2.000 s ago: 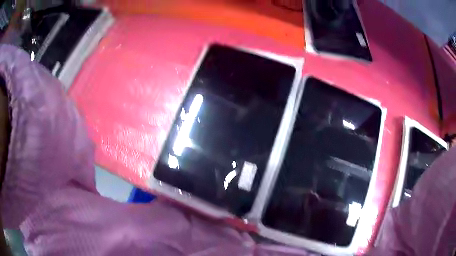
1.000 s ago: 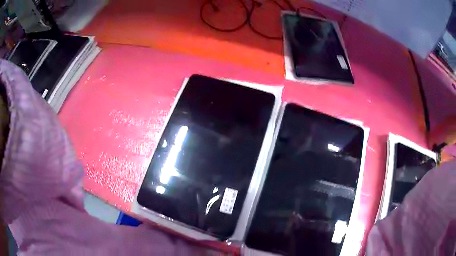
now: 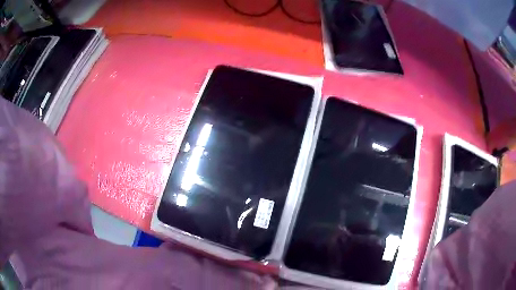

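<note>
Two large tablets with black screens lie side by side on the pink-red mat (image 3: 136,113), the left tablet (image 3: 243,141) and the right tablet (image 3: 351,215). Each rests on a white margin and has a small white barcode label near its lower right corner, such as the label (image 3: 263,213) on the left one. Bright glare streaks lie on the left screen. Neither my left hand nor my right hand shows; only the pink smock sleeves are in view at the lower left and lower right.
A stack of dark tablets with white sheets (image 3: 71,68) stands at the far left. A separate dark tablet (image 3: 362,37) lies at the far side, near black cable loops (image 3: 254,12). Another dark tablet (image 3: 472,181) is partly behind the right sleeve. A blue bin rim (image 3: 148,239) shows below the bench edge.
The camera view has shifted, so everything sits a little higher than one second ago. The two tablets keep their places on the mat. No hand has come into view.
</note>
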